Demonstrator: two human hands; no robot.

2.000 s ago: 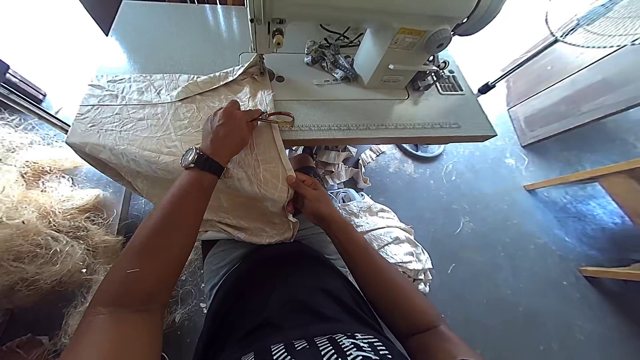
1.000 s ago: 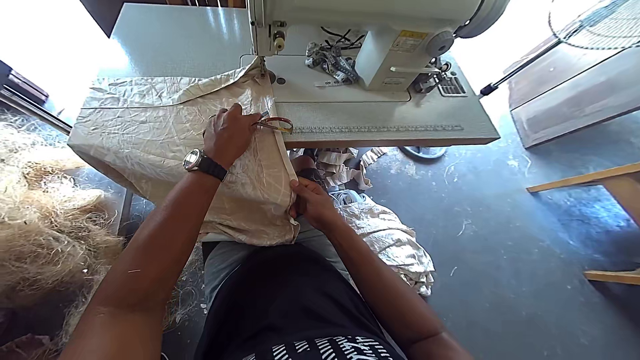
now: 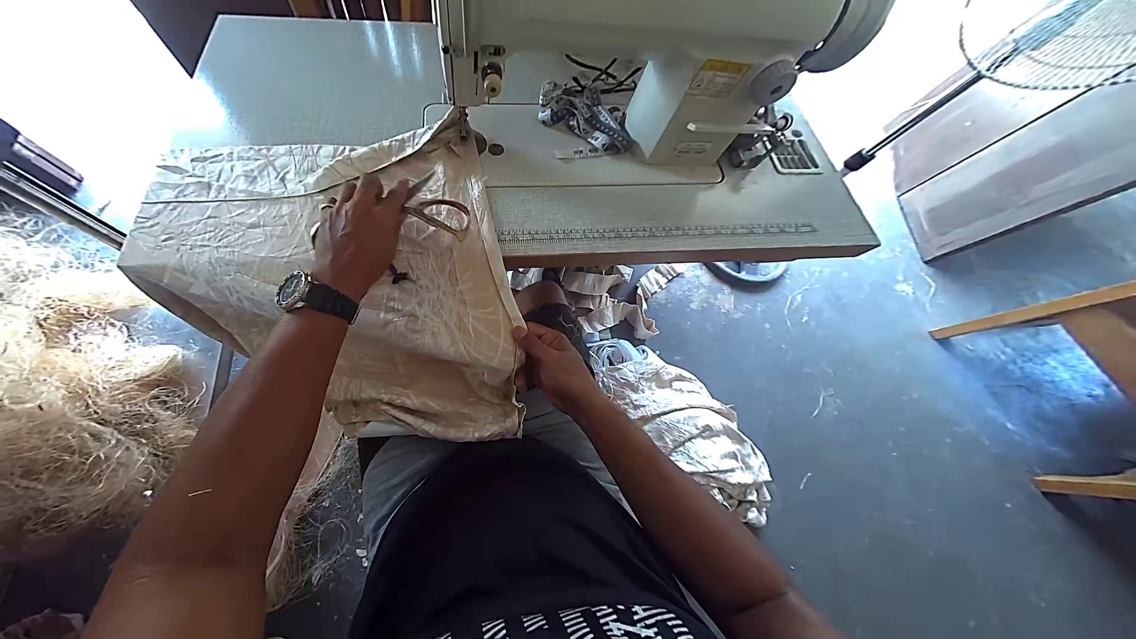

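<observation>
Beige patterned fabric (image 3: 417, 328) lies over the left part of the sewing table and hangs down to my lap. Its upper corner is under the needle area of a white sewing machine (image 3: 568, 35). My left hand (image 3: 359, 226) rests on the fabric with a pair of scissors (image 3: 439, 213) at its fingers; one handle loop sticks out to the right, and part of the scissors is hidden by the hand. My right hand (image 3: 552, 359) pinches the folded right edge of the fabric, low down beside the table's front edge.
A crumpled measuring tape (image 3: 586, 120) lies on the machine bed. A ruler strip (image 3: 657, 232) runs along the table's front. More fabric (image 3: 692, 426) is heaped at the right of my legs. Loose fibre (image 3: 89, 382) is piled at left, a wooden frame (image 3: 1038, 311) stands at right, and a fan (image 3: 1047, 44) is behind.
</observation>
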